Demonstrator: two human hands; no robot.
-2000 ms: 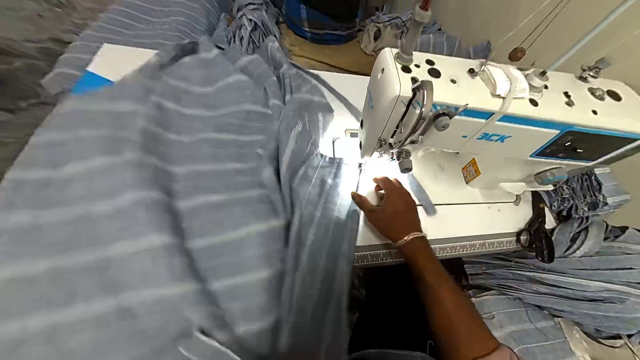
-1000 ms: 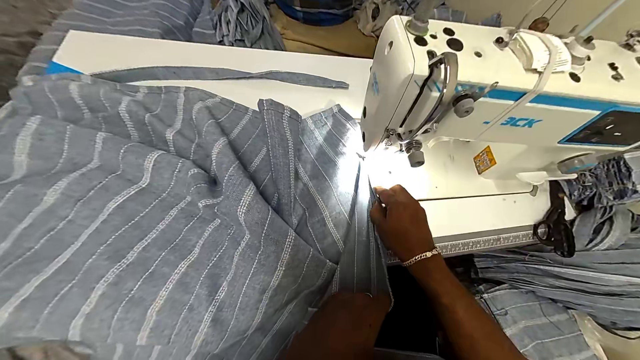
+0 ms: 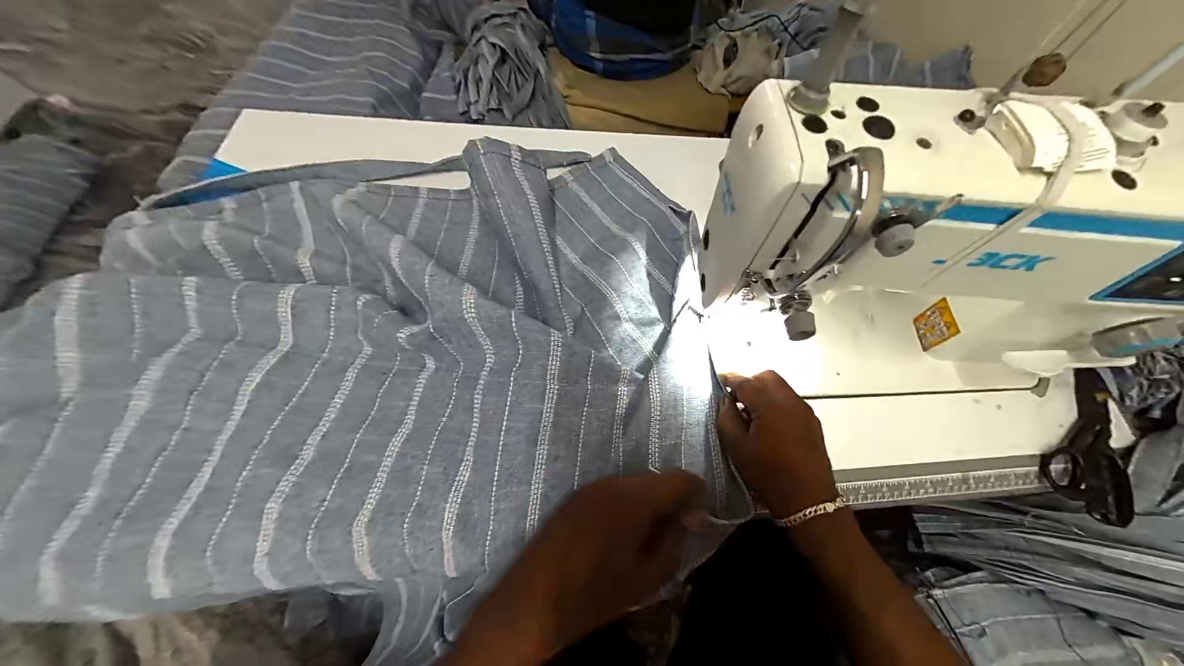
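Note:
A blue-grey cotton garment piece with white stripes [image 3: 416,388] spreads over the table, its right edge under the needle area of a white sewing machine [image 3: 832,213]. My right hand [image 3: 777,444], with a chain bracelet at the wrist, pinches that edge just below the needle, thumb and fingertips together on the cloth. My left hand [image 3: 638,527] is blurred and lies low over the near edge of the cloth; its fingers are partly hidden, so its hold is unclear. A narrow fabric strip [image 3: 370,170] runs along the far side of the garment.
Black scissors [image 3: 1091,462] lie at the right, near the end of a measuring scale [image 3: 943,486] on the front edge of the white table [image 3: 314,139]. Bundled striped fabric [image 3: 509,65] sits behind the table. More striped cloth [image 3: 1027,555] hangs at the lower right.
The garment is spread flatter, and its near right edge has opened out from the narrow folds seen a second ago. My left hand, out of sight two seconds ago, is over the cloth.

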